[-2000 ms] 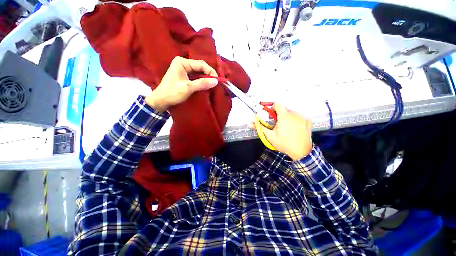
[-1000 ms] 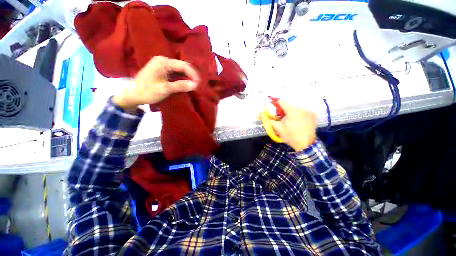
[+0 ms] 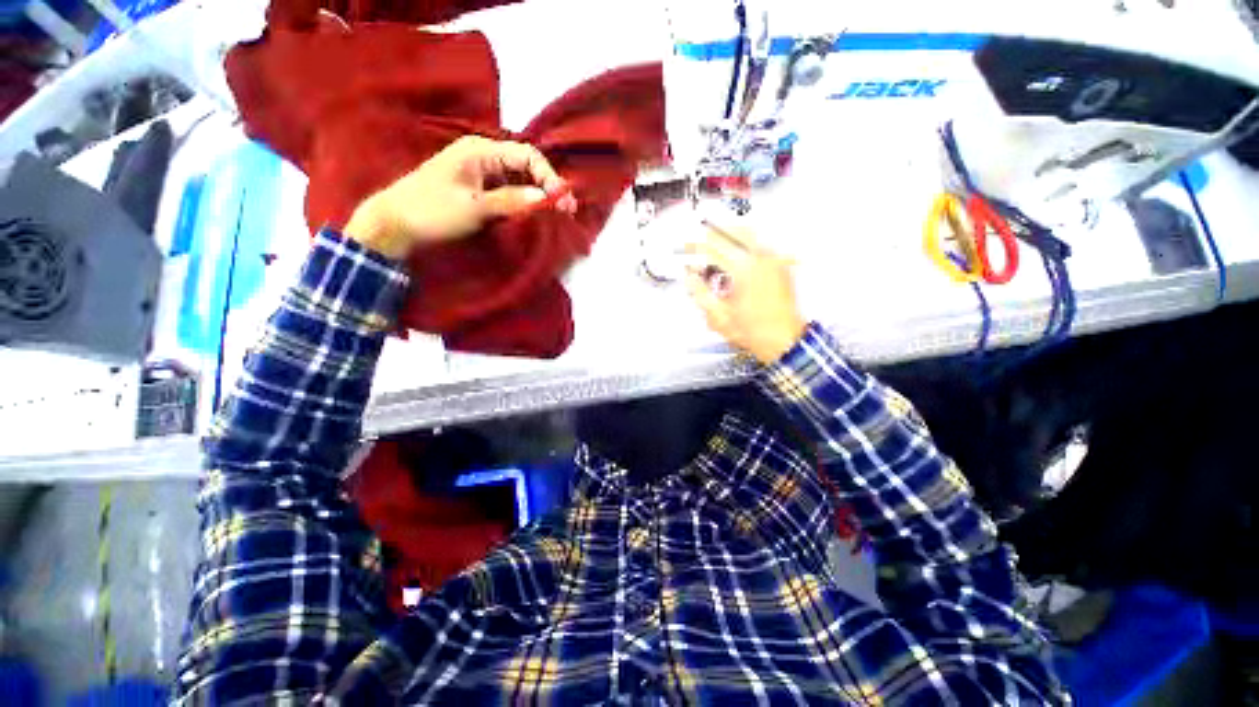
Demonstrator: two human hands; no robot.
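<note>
The rust-red knit garment piece [image 3: 401, 97] lies bunched on the white table, left of the needle. My left hand [image 3: 463, 200] rests over it and pinches a narrow red fold at the fingertips. My right hand [image 3: 753, 290] is just in front of the presser foot [image 3: 739, 194], fingers bent over a white surface; whether it holds anything small is unclear. A bit of red shows beside the presser foot. The scissors [image 3: 973, 235] lie on the table to the right, with one yellow and one orange-red handle loop.
The white machine head with "JACK" lettering [image 3: 888, 90] stands at the back right. Dark blue cord [image 3: 1060, 283] hangs over the front edge near the scissors. A grey vented box [image 3: 62, 256] is at far left. Red cloth [image 3: 421, 518] and a blue bin edge show below the table.
My right hand has let go of the scissors, which now lie farther right, and has moved near the presser foot. The red garment is rearranged, with part of it spread toward the needle.
</note>
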